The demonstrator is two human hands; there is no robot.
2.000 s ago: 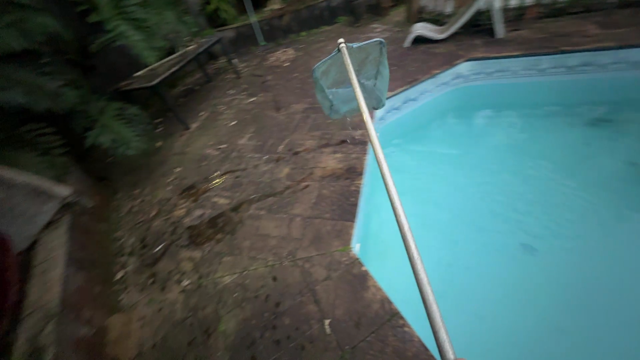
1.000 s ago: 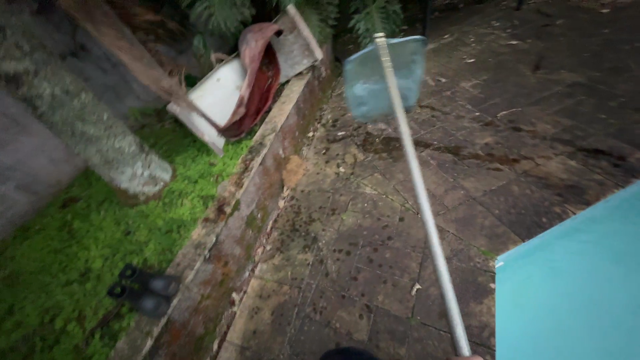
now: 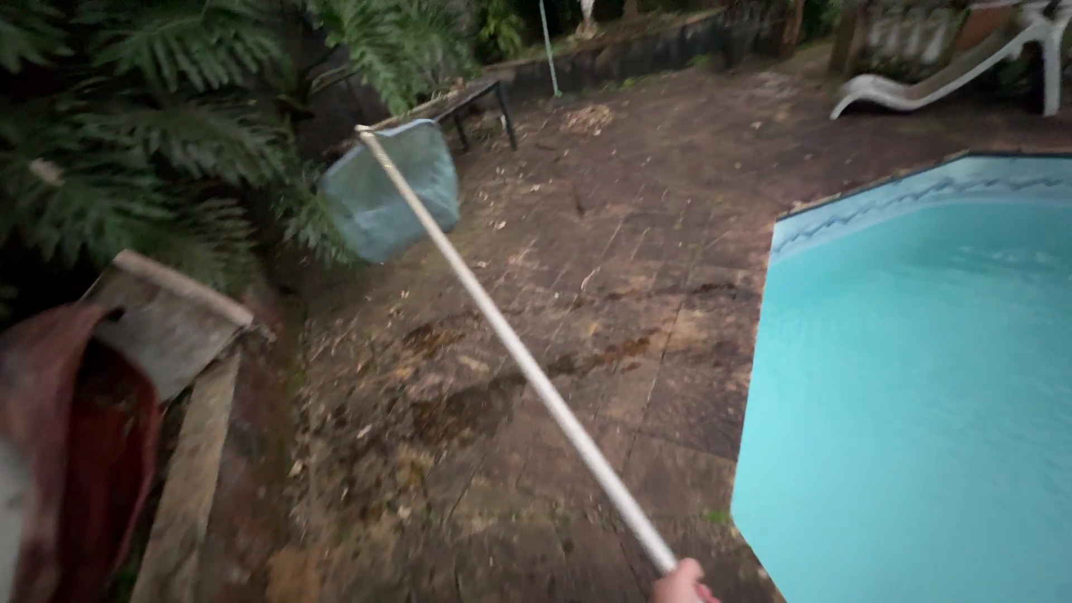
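At the bottom edge, right of centre, my right hand (image 3: 685, 583) grips the pale pole (image 3: 536, 377) of a pool skimmer net; only part of the hand shows. The pole slants up and to the left across the view. At its far end the blue-green mesh net (image 3: 398, 197) is held up over the paving, in front of fern-like leaves and a low bench. The net's mesh sags, and I cannot tell whether anything lies in it. My left hand is out of view.
The pool (image 3: 904, 385) with turquoise water lies at the right, beside stained stone paving (image 3: 536, 502). A low wall (image 3: 188, 494) and a red curved object (image 3: 50, 419) stand at the left. Farther back are a bench (image 3: 469, 100) and a white lounger (image 3: 938, 96).
The view has swung left, then back right and up towards the pool. The net stays raised on its pole; my right hand on the pole shows more now.
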